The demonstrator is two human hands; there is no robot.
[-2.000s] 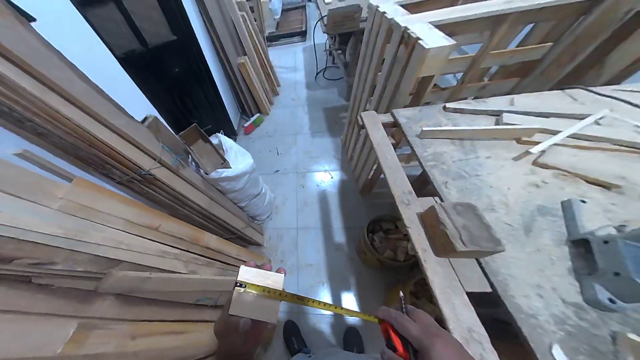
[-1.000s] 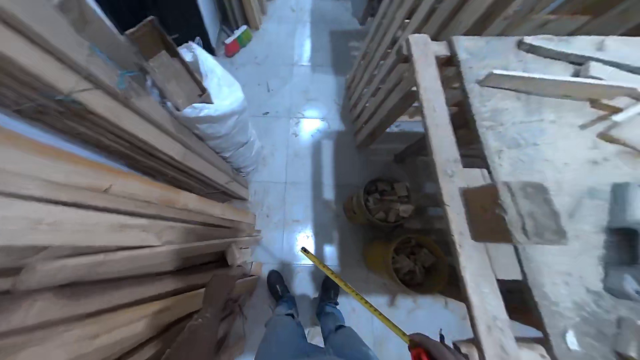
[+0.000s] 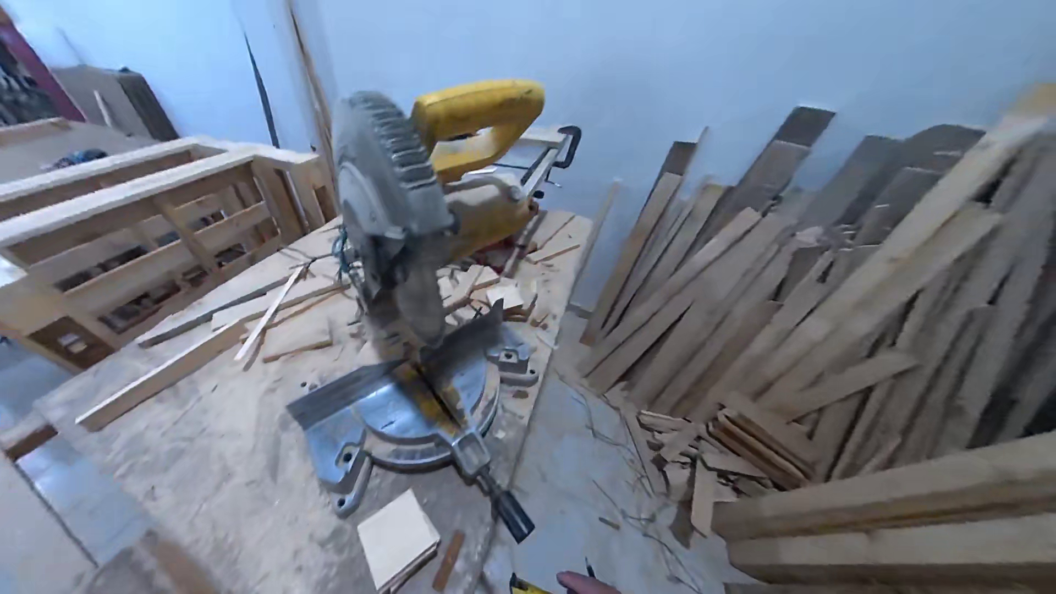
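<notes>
Only the fingers of my right hand (image 3: 587, 582) show at the bottom edge, with a yellow tape measure (image 3: 528, 586) against them and a thin dark pencil-like tip sticking up; the palm is out of frame. My left hand is outside the view. Just up and left of the tape lie small square wood pieces (image 3: 399, 538), stacked, beside a thin brown offcut (image 3: 448, 561). Behind them a miter saw with a yellow handle (image 3: 478, 124) stands on the dusty workbench (image 3: 206, 445), its head raised above the metal base (image 3: 429, 404).
Wood strips (image 3: 198, 363) and small offcuts (image 3: 487, 293) lie on the bench. A bar clamp (image 3: 549, 161) is behind the saw. Slatted wooden frames (image 3: 165, 223) stand at left. Boards (image 3: 742, 289) lean against the right wall above scrap wood (image 3: 734, 454); thick planks (image 3: 891, 495) jut in at lower right.
The view has swung from the floor to the saw. Two seconds ago my left hand held a wood block under the extended tape; one second ago the tape's end was off it. My left hand has left view.
</notes>
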